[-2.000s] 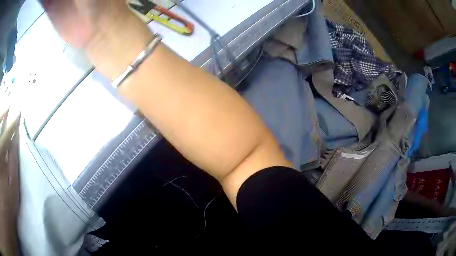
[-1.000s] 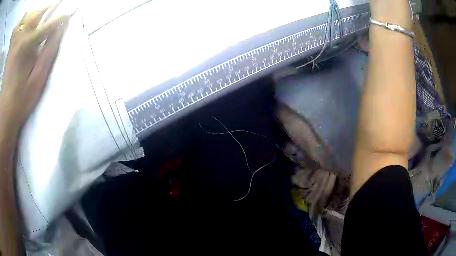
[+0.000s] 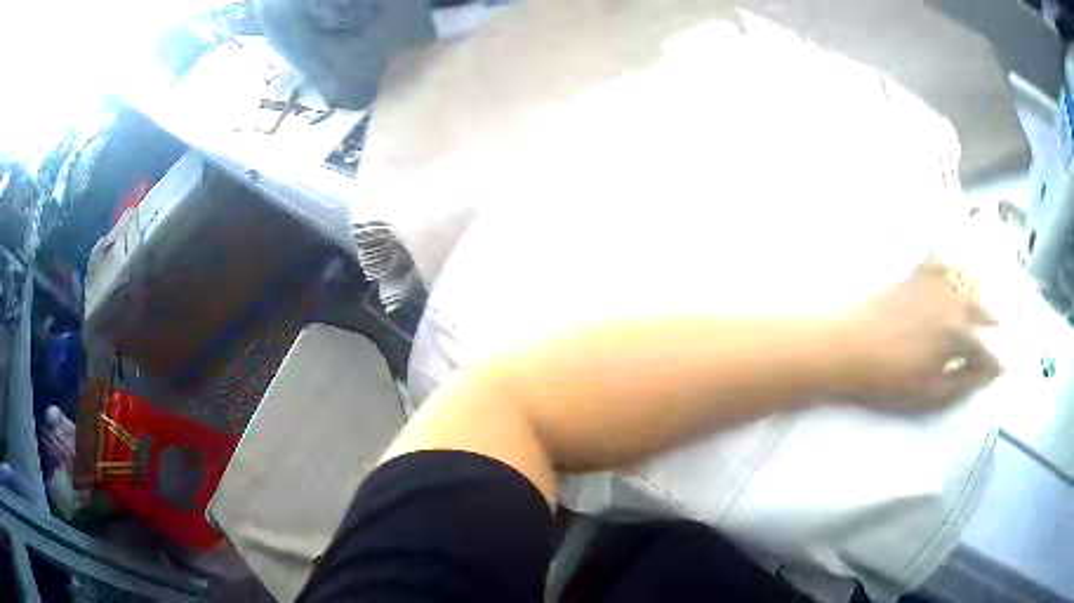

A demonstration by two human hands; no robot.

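The large white panel (image 3: pixel 707 189) lies across the middle, overexposed, with thin dark lines near its right and lower edges. Taupe fabric panels (image 3: pixel 983 88) show behind and beneath it. My left hand (image 3: pixel 936 348) lies at the panel's right part, fingers curled, with rings on it. It is blurred, and I cannot tell whether it grips the cloth. My left arm crosses over the panel from the lower left. My right hand is not in view. Part of the white machine (image 3: pixel 1054 200) shows at the right edge, beside the hand.
A grey-beige cut piece (image 3: pixel 312 442) is at the lower left beside the table. Left of it are a red plastic crate (image 3: pixel 177 471) and a brown box (image 3: pixel 224 271). Small dark items lie on a white surface (image 3: pixel 242 88) at the upper left. A ruler strip (image 3: pixel 960 583) shows at the lower right.
The view has swung left. My left hand has moved from the panel's left part to its right part. My right arm has left the picture, and the taupe panels have come into view.
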